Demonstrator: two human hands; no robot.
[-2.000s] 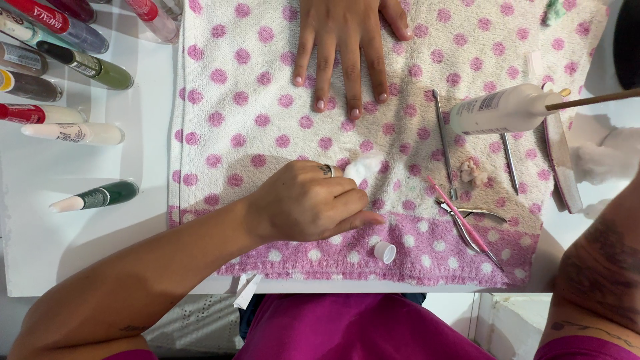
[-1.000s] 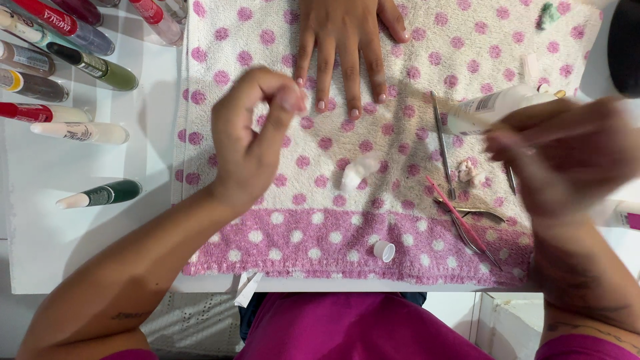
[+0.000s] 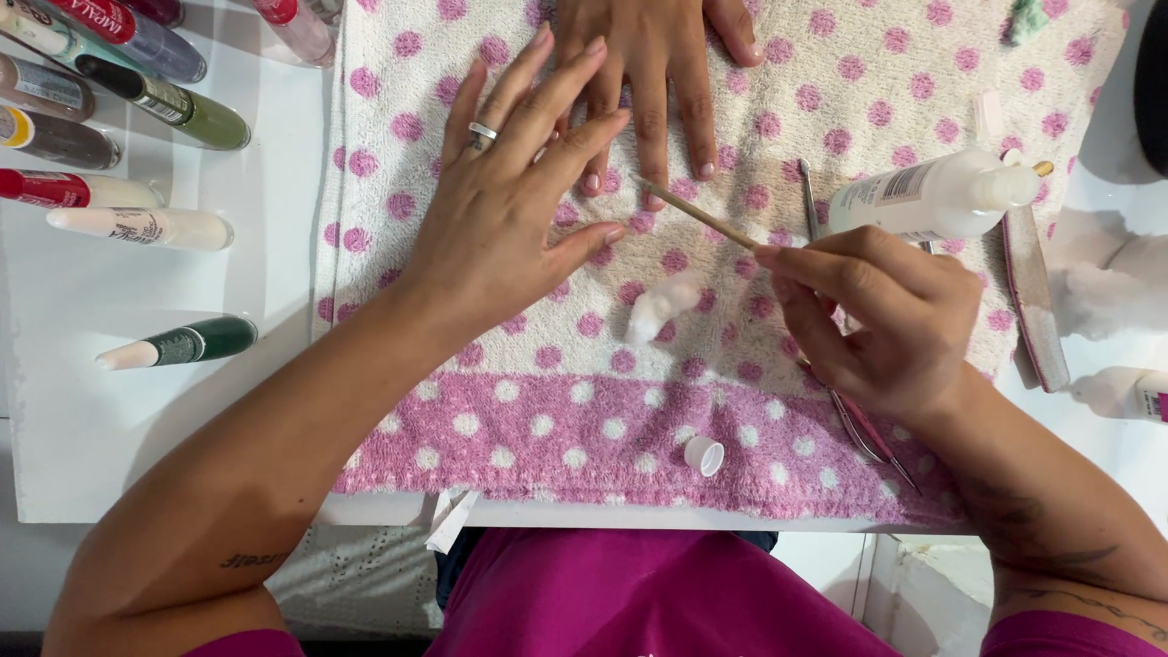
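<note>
My left hand (image 3: 511,192), with a ring on one finger, is spread over the dotted towel (image 3: 566,429) with nothing in it. Its fingertips are beside another person's hand (image 3: 643,78), which lies palm down on the towel. My right hand (image 3: 881,310) holds a thin wooden stick (image 3: 703,217) between thumb and fingers, its tip close to that person's fingertips. A cotton piece (image 3: 662,308) lies between my hands. An uncapped white plastic bottle (image 3: 931,193) is just beyond my right hand, and a small white cap (image 3: 703,455) rests near the towel's front edge.
Nail polish bottles (image 3: 210,119) crowd the left of the white table (image 3: 55,438); a dark green one (image 3: 205,339) lies apart. On the right are a nail file (image 3: 1033,292), a cotton wad (image 3: 1118,278), a metal tool (image 3: 810,196), and pink-handled tweezers (image 3: 867,429) partly under my right hand.
My left hand has let go of the cotton piece and moved up beside the other person's hand. The wooden stick, earlier in the bottle's mouth, is now in my right hand.
</note>
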